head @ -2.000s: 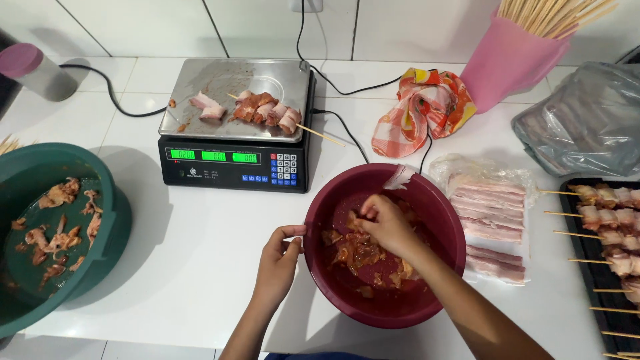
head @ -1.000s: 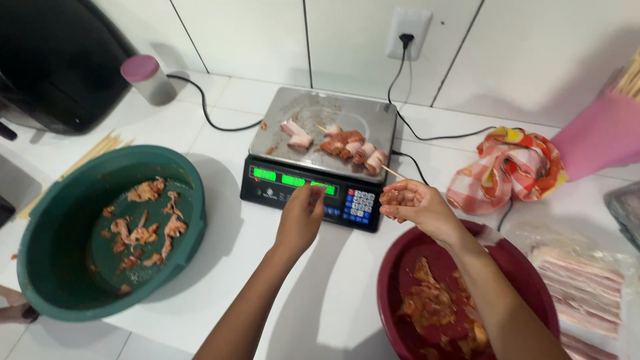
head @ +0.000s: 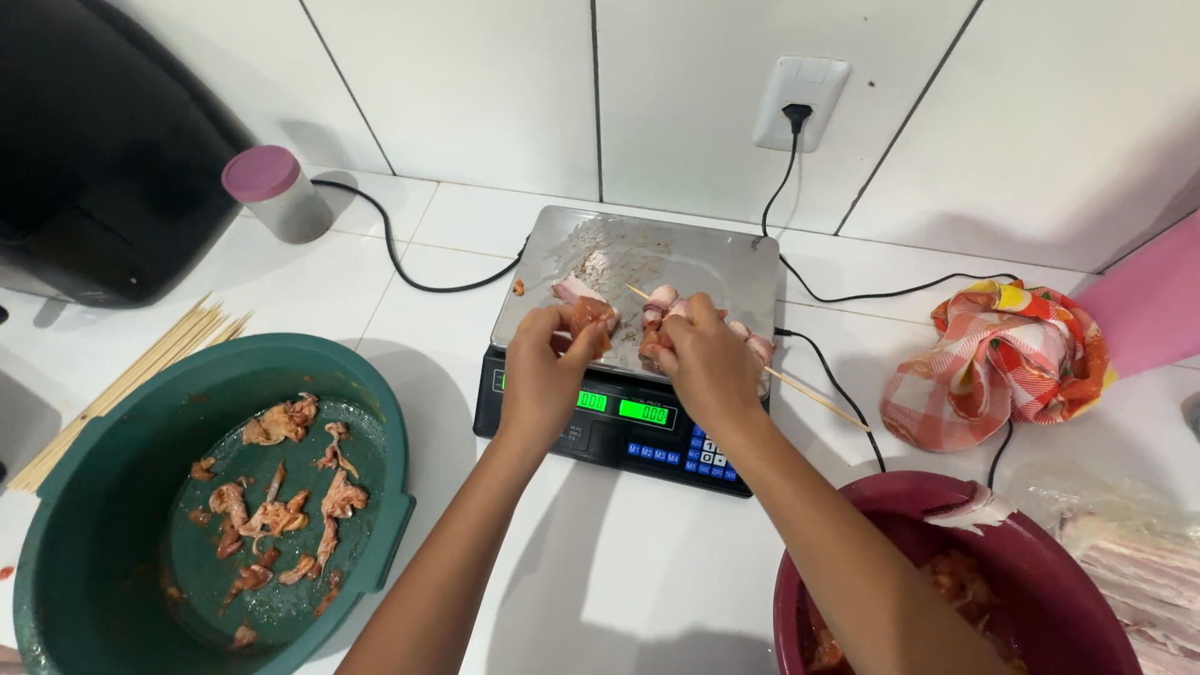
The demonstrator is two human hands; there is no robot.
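Note:
Over the steel platter of a digital scale [head: 586,253], my left hand [head: 553,361] pinches a piece of raw marinated meat [head: 589,314]. Beside it, a pale strip of raw fatty meat [head: 569,287] lies on the platter. My right hand [head: 708,366] is at a skewer of meat pieces [head: 664,298] lying on the platter, fingers around a reddish piece; whether that piece is loose or threaded is unclear. The skewer's bare wooden end [head: 820,400] sticks out past the platter's right edge. Green digits light the scale's display [head: 645,412], partly hidden by my left hand.
A green basin [head: 375,375] with meat scraps stands left, wooden skewers [head: 141,375] behind it. At the lower right are a maroon basin [head: 792,600] of meat and sliced fatty meat [head: 1144,572] on plastic. A checkered cloth [head: 1003,366], a lidded jar [head: 281,202] and power cords [head: 412,277] lie farther back.
My right hand has gone from inside the maroon basin to the skewer on the scale. My left hand has moved from beside that basin to the platter and now holds meat. The view has swung left.

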